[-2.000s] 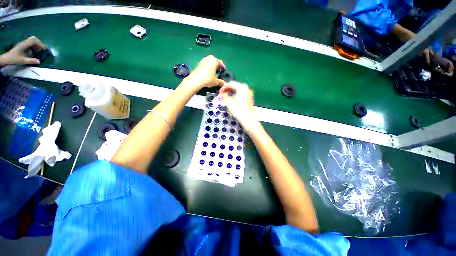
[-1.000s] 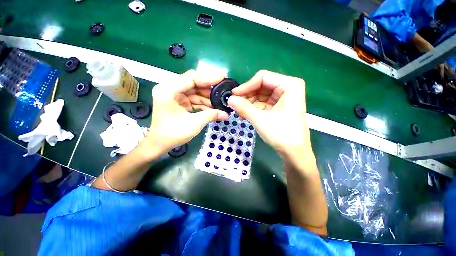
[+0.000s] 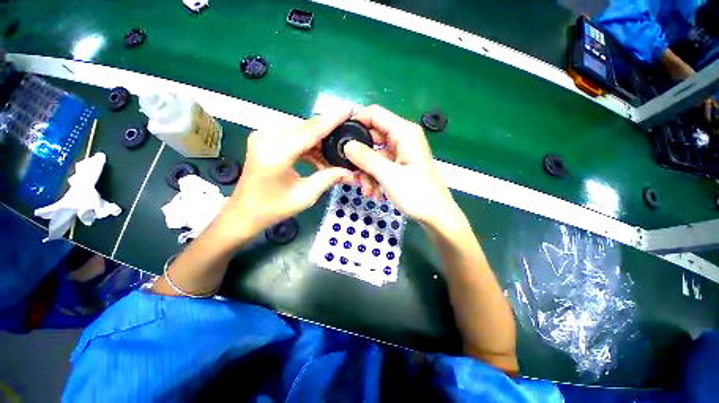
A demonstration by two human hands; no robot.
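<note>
A black round housing (image 3: pixel 337 140) is held up between both hands over the far end of the tray. My left hand (image 3: pixel 280 169) grips its left side with thumb and fingers. My right hand (image 3: pixel 398 164) holds its right side, with the thumb pressed on the centre. The thumb hides most of the centre, so I cannot tell if an insert is in it. The pale tray (image 3: pixel 359 271) with rows of dark round inserts lies below the hands, its far end hidden by them.
Left are a squeeze bottle (image 3: pixel 183 124), spare housings (image 3: pixel 225 169), a white cloth (image 3: pixel 191 206), a white glove-like piece (image 3: pixel 81 197) and a blue-filmed tray (image 3: pixel 47 142). Plastic bags (image 3: pixel 579 299) lie right. Beyond the white rail, the green belt (image 3: pixel 378 71) carries parts. Another person's arm shows top right.
Over the last second the hands and housing have shifted slightly left, and the right thumb now covers the centre. Earlier, the hands were at the tray's far end. Belt parts have moved left.
</note>
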